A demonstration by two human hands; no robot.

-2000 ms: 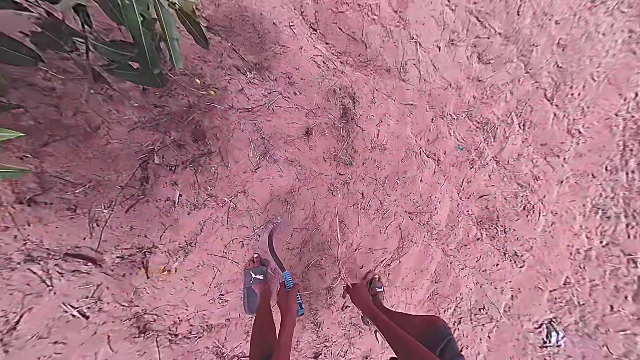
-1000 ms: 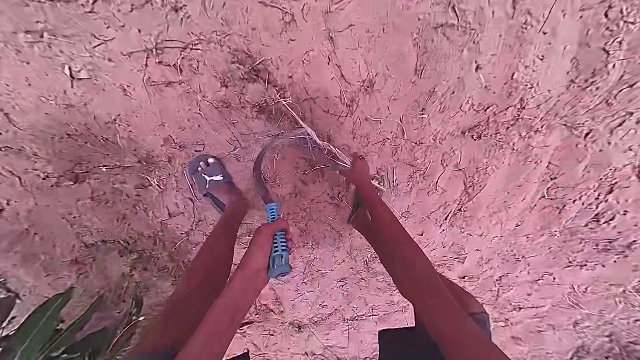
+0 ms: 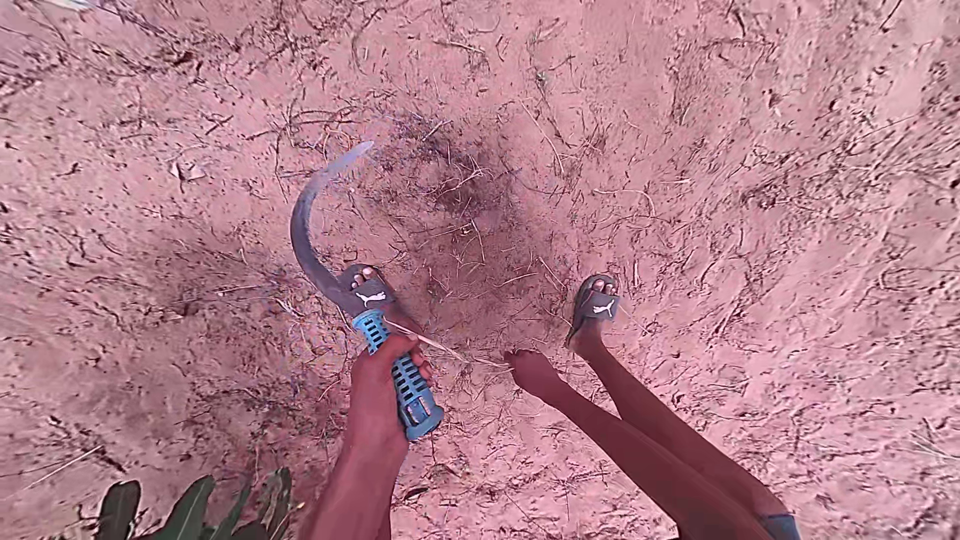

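Note:
My left hand (image 3: 390, 375) grips the blue plastic handle of a sickle (image 3: 304, 225). Its curved metal blade points up and to the right, passing close to the sandal on my left foot. My right hand (image 3: 534, 373), lower centre, is closed on one end of a thin bundle of dry stalks (image 3: 450, 351). The stalks stretch across to the top of the sickle's handle beside my left hand; whether the left fingers also touch them I cannot tell.
My feet stand apart on dry reddish soil, in a left sandal (image 3: 367, 296) and a right sandal (image 3: 600, 306). Green leaves (image 3: 191, 510) of a plant rise at the lower left. Twigs and dry roots lie scattered, with a darker patch of soil (image 3: 472, 187) ahead of my feet.
A second ago the stalks reached up from my right hand past the sickle blade; now they lie across between my hands. The blade has moved away from them to the left. The view has shifted.

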